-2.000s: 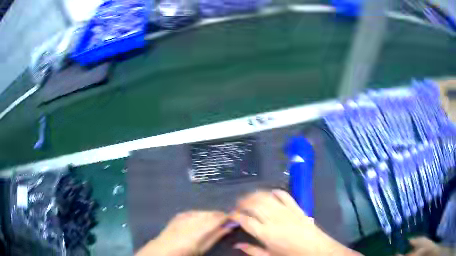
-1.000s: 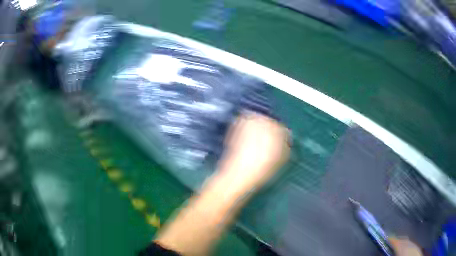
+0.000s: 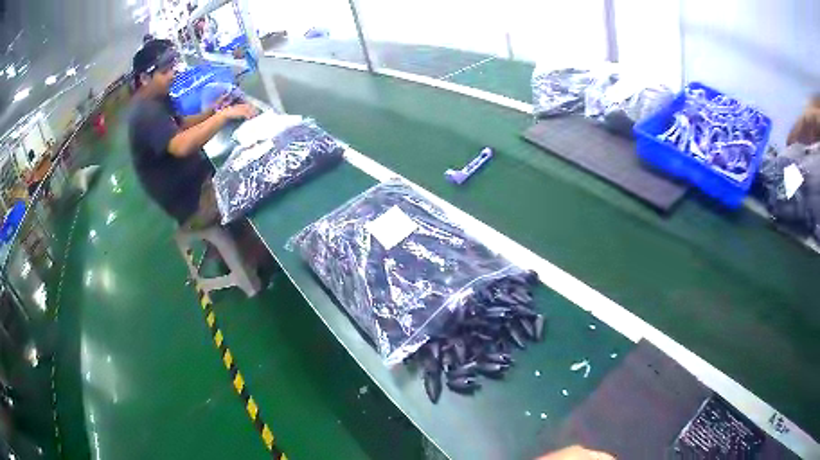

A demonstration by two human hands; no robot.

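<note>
Only a small blurred part of one hand, which looks like my left hand (image 3: pixel 577 453), shows at the bottom edge over the dark work mat (image 3: pixel 620 404). Its fingers and anything in them are cut off. My right hand is out of the picture. A loose pile of black end pieces (image 3: pixel 476 337) lies at the open end of a clear plastic bag of black parts (image 3: pixel 346 269) with a white label. The black screw tray (image 3: pixel 715 433) is on the mat at the bottom right, partly cut off.
A single purple-and-white unit (image 3: pixel 470 167) lies on the green belt beyond the white rail (image 3: pixel 575 292). A second bag (image 3: pixel 279 166) lies farther along the bench by a seated person (image 3: pixel 171 135). A blue bin (image 3: pixel 697 178) stands across the belt. White scraps (image 3: pixel 581 366) are near the mat.
The view has swung and cleared. My left hand has left the black pieces and shows only at the bottom edge. My right hand and the purple housing have gone out of the picture.
</note>
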